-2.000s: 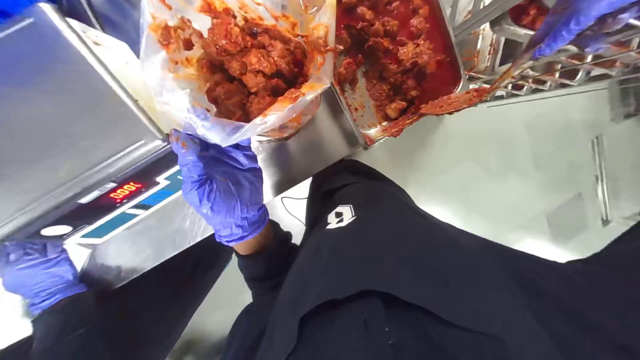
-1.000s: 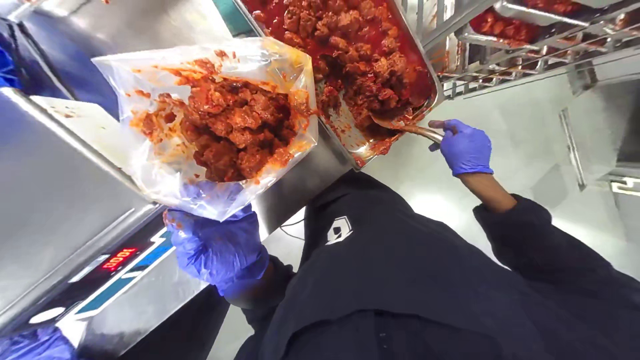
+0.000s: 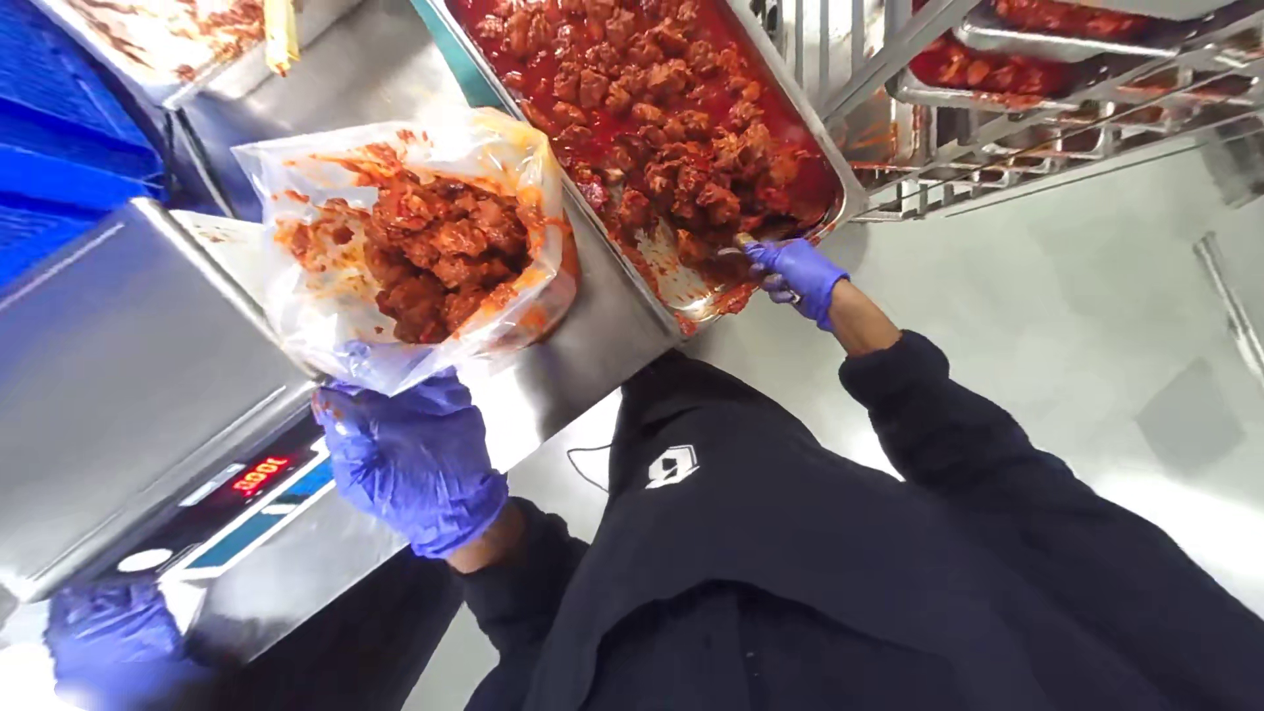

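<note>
My left hand (image 3: 410, 454), in a blue glove, grips the lower edge of a clear plastic bag (image 3: 316, 316) whose mouth gapes open. Chunks of meat in red sauce (image 3: 444, 247) fill part of the bag, and sauce smears its inner walls. To the right, my gloved right hand (image 3: 800, 276) is closed on the handle of a utensil (image 3: 746, 240), at the near corner of a deep metal tray (image 3: 839, 188). More sauced meat chunks (image 3: 671, 118) lie in that tray. The utensil's working end is mostly hidden in the meat.
A digital scale (image 3: 227, 504) with a lit red display is at left. Beside it is another person's gloved hand (image 3: 114, 632). A second food tray (image 3: 178, 94) stands at upper left near blue plastic (image 3: 69, 118). A metal rack (image 3: 889, 118) holding trays of red food is at upper right.
Two seconds ago my right hand was at the upper right with the sauce-covered utensil; it has come down to the tray's near corner. My left hand has kept hold of the bag. The view has shifted.
</note>
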